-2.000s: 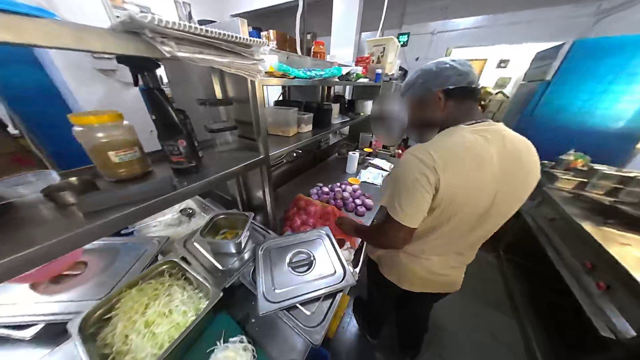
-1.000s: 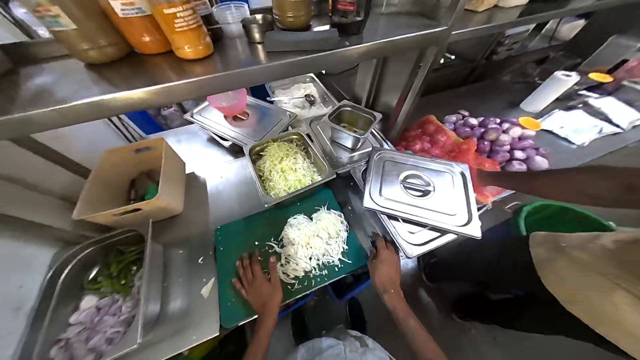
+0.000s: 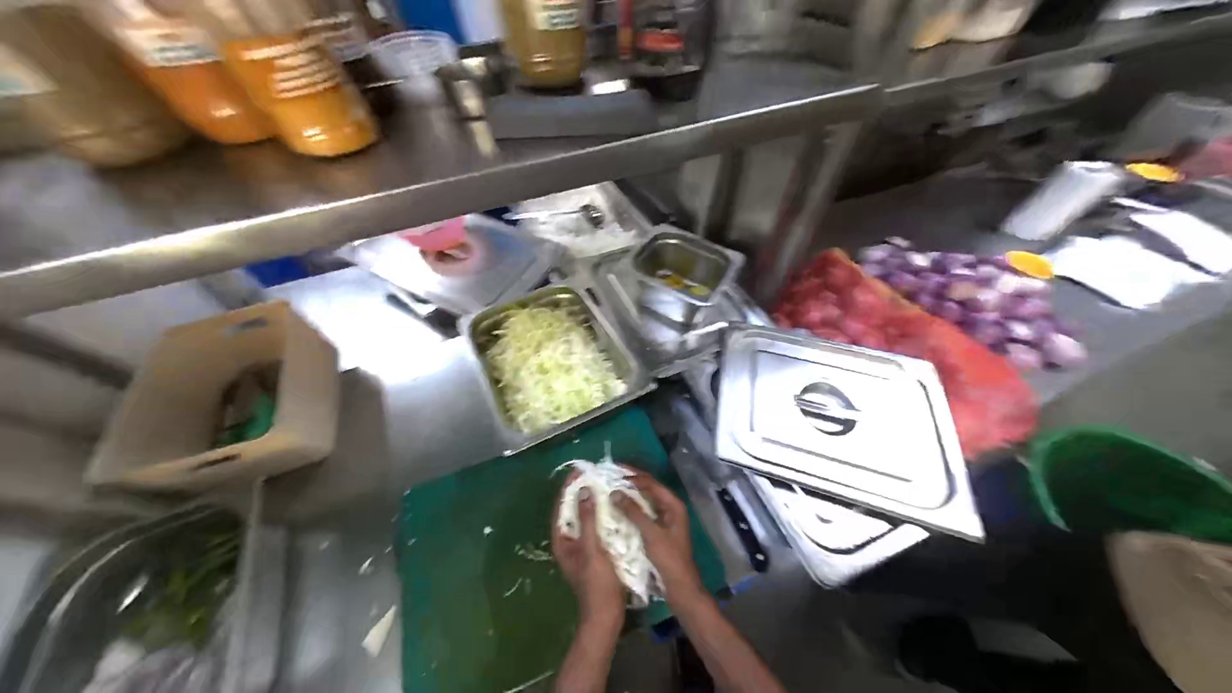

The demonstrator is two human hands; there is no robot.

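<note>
My left hand (image 3: 583, 553) and my right hand (image 3: 666, 534) are cupped together around a heap of white shredded vegetable (image 3: 611, 525), possibly cabbage, over the green cutting board (image 3: 472, 558). A few shreds lie scattered on the board. Just beyond it stands a steel pan of pale green shredded vegetable (image 3: 553, 366). A knife with a black handle (image 3: 743, 529) rests right of the board, beside the stacked steel lids (image 3: 837, 428).
A beige bin (image 3: 308, 395) and a container of green and pale vegetables (image 3: 183, 587) stand at left. A steel shelf (image 3: 433, 192) with bottles crosses above. At right are a red mesh sack (image 3: 895, 346), purple onions (image 3: 972, 298), a green tub (image 3: 1126, 481) and part of a person.
My hands have come together and lifted the white shreds, which lay spread on the board one second ago. The view has swung from the other person down to the counter.
</note>
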